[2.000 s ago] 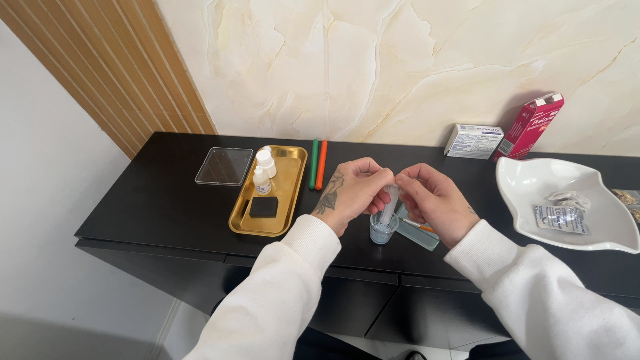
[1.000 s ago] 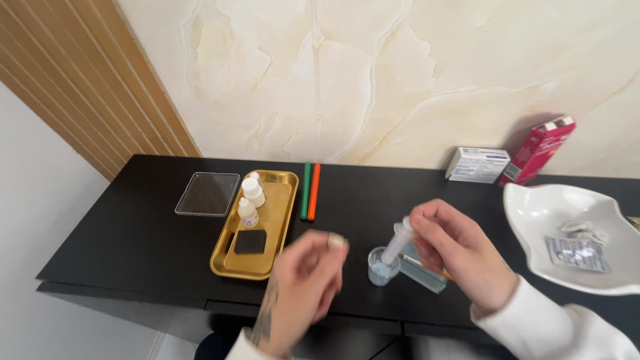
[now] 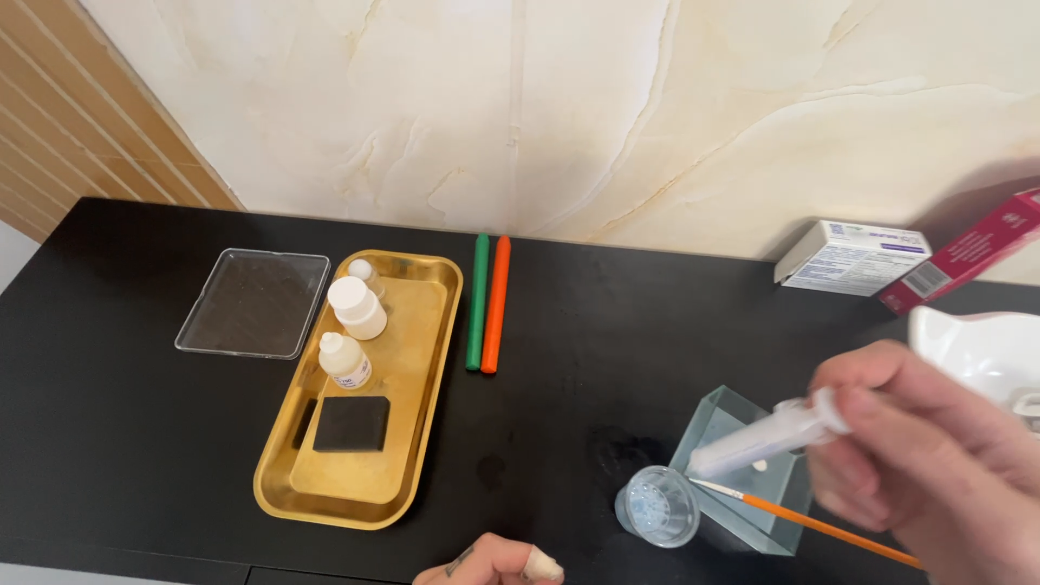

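Observation:
Between the thumb and fingers of my right hand (image 3: 910, 455) is a translucent plastic syringe (image 3: 760, 439), tilted with its lower end beside a small clear cup (image 3: 658, 505) of bluish bubbly liquid. Under the syringe lies a glass block or dish (image 3: 719, 520), with an orange-handled fine brush (image 3: 821, 526) across it and a small white piece (image 3: 760, 465) on it. My left hand (image 3: 496, 562) shows only in part at the bottom edge, a whitish covering on one fingertip; whether it holds anything is hidden.
A gold tray (image 3: 439, 390) holds small white bottles (image 3: 357, 309) and a black square block (image 3: 351, 424). Left of it lies a clear square lid (image 3: 253, 302); right, green (image 3: 478, 301) and orange (image 3: 496, 305) sticks. Boxes (image 3: 853, 256) and a white dish (image 3: 967, 345) are at right.
The syringe, earlier with its lower end in the cup, is now out beside it in my right hand. My left hand has moved down, mostly out of view. The view has moved closer.

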